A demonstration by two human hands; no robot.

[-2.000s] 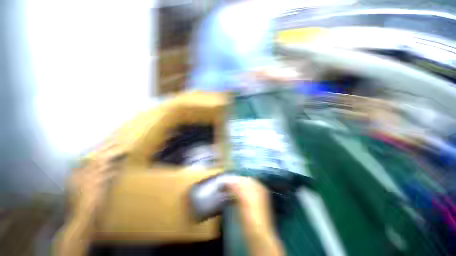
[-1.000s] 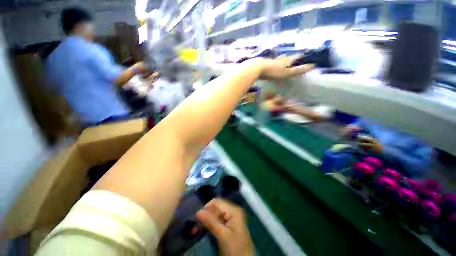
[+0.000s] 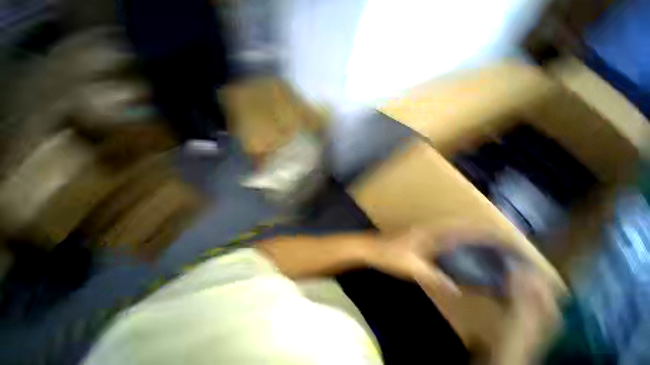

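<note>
The picture is strongly blurred. A dark housing (image 3: 474,265) is between my two hands, in front of the near side of the open cardboard carton (image 3: 442,192). My left hand (image 3: 417,258) is on the housing's left side with its fingers around it. My right hand (image 3: 531,306) is at its right side, blurred; its exact grip cannot be told. Dark housings (image 3: 549,153) and a pale piece (image 3: 526,203) lie inside the carton.
A crinkled clear bag (image 3: 631,264) lies right of the carton. On the floor at the left are brown cartons (image 3: 142,207), a pale sack-like thing (image 3: 289,167) and yellow-black tape (image 3: 214,251). Blue clothing (image 3: 623,43) shows at the top right.
The view has swung left and down, from the line to the carton and floor. My left arm, stretched over the line before, is back by the carton. A dark housing is now between my hands.
</note>
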